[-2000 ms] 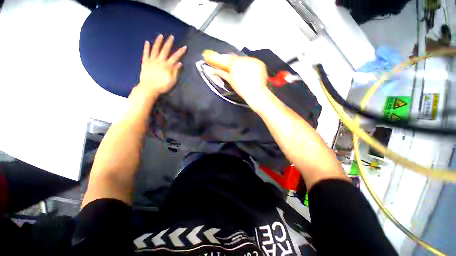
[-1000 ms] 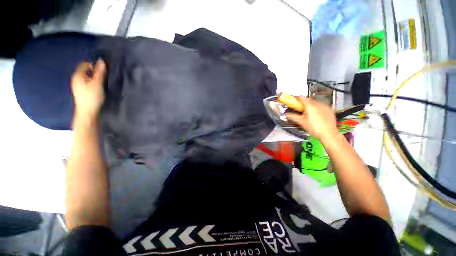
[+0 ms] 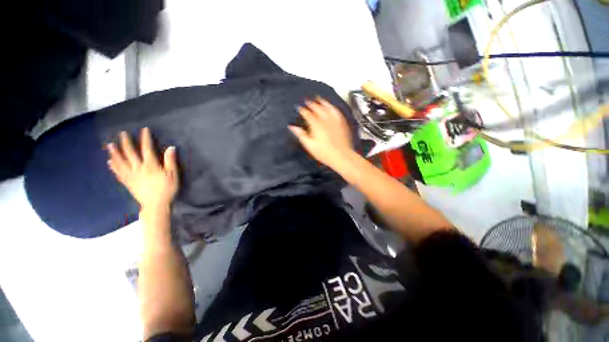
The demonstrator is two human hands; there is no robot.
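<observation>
A black garment [image 3: 234, 127] lies spread over the long padded pressing board, and the board's navy rounded end [image 3: 70, 180] shows bare at the left. My left hand [image 3: 145, 170] lies flat on the garment near its left edge, fingers spread, holding nothing. My right hand [image 3: 325, 133] rests on the garment near the board's right end, fingers apart and empty. The steam iron [image 3: 374, 113], with its yellow-tan handle, stands just right of the board's end, touched by neither hand.
Dark garments [image 3: 40, 73] are heaped at the far left. A white table [image 3: 193, 40] lies under the board. Right of the board are a bright green container [image 3: 454, 160], a red object [image 3: 394, 162], hoses [image 3: 534, 145] and a floor fan [image 3: 534, 240].
My right hand has let go of the iron, now parked at the right, and moved left onto the garment. My left hand has opened flat on the cloth. The camera view has shifted.
</observation>
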